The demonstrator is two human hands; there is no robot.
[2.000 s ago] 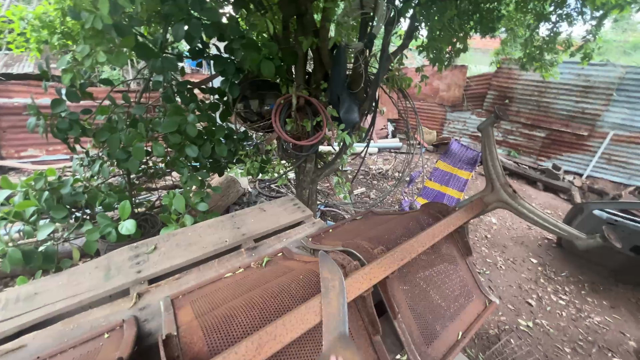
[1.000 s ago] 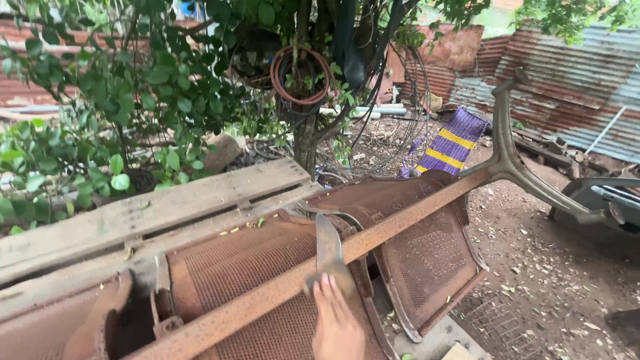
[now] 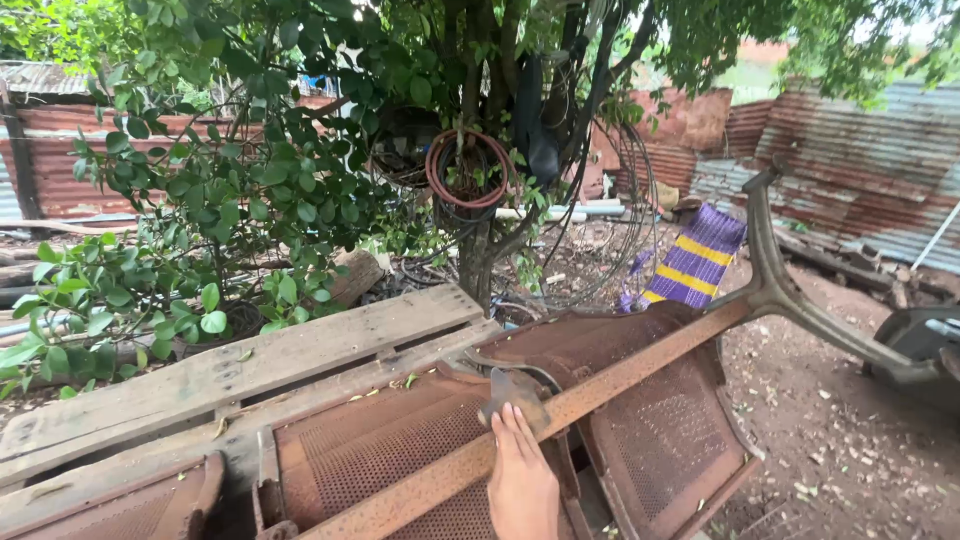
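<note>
My right hand (image 3: 521, 476) reaches up from the bottom edge, right of centre, its fingers on a grey-brown metal piece (image 3: 517, 401) with a flat, pointed upper end. The thumb is hidden. This piece is beside the rusty steel beam (image 3: 450, 474) of an overturned metal bench; whether it touches the beam cannot be told. Under the beam lie rusty perforated seat panels (image 3: 390, 457), with another panel (image 3: 660, 442) to the right. At the beam's far end a forked metal leg (image 3: 769, 277) sticks up. My left hand is not in view.
Weathered wooden planks (image 3: 247, 367) lie behind the bench. A tree trunk (image 3: 474, 270) bears coiled hoses (image 3: 435, 169). Purple-and-yellow woven material (image 3: 686, 262) stands behind the beam. Rusty corrugated sheets (image 3: 855, 172) form a fence. A dark object (image 3: 911, 352) sits at the right edge.
My right hand, out of view two seconds ago, has come in from the bottom. The metal piece has moved away from me across the beam, and its upper end looks shorter now.
</note>
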